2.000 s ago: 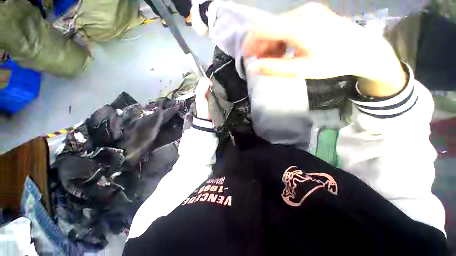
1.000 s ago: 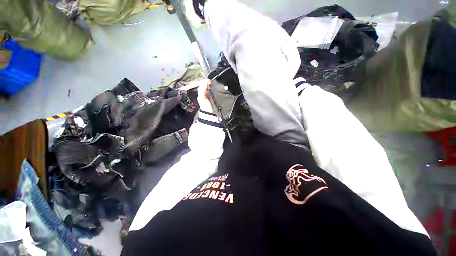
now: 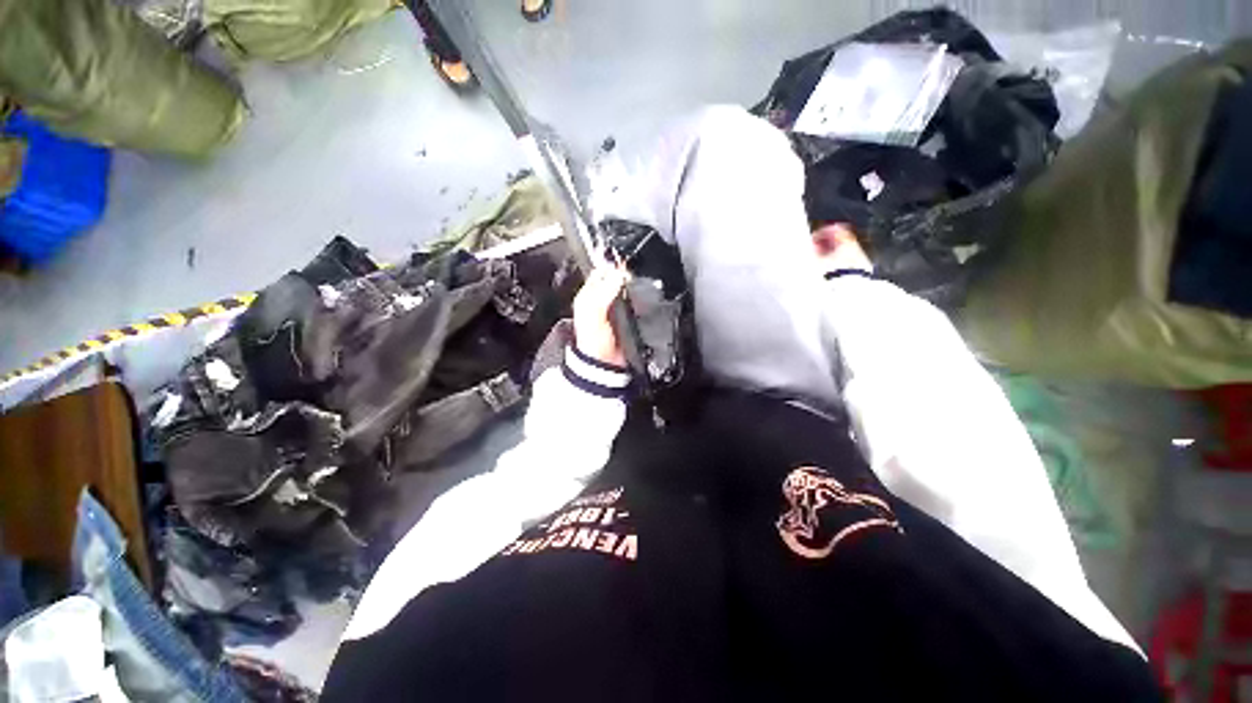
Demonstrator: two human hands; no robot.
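Observation:
My left hand (image 3: 600,316) is closed at the edge of a dark denim garment (image 3: 659,323) beside my lap. A long, straight dark strip (image 3: 511,103) runs from the top edge down past this hand; I cannot tell if the hand touches it. My right hand (image 3: 835,242) is small and blurred beyond my pale-clothed knee, at the black plastic bag with dark garments (image 3: 961,186). Its fingers are mostly hidden, so its hold is unclear. Smooth pale grey cloth (image 3: 748,261) covers the leg between my hands. No snips can be made out.
A heap of dark denim garments (image 3: 398,343) lies at left. A paper sheet (image 3: 879,94) lies on the black bag. Woven sacks stand at upper left (image 3: 124,76) and right (image 3: 1098,261). Blue denim in plastic (image 3: 151,618) is lower left. A person's foot (image 3: 450,66) shows at the top.
My right hand has moved from high in front of my face down to the black bag. My left hand has shifted slightly right and down, with the dark cloth still there.

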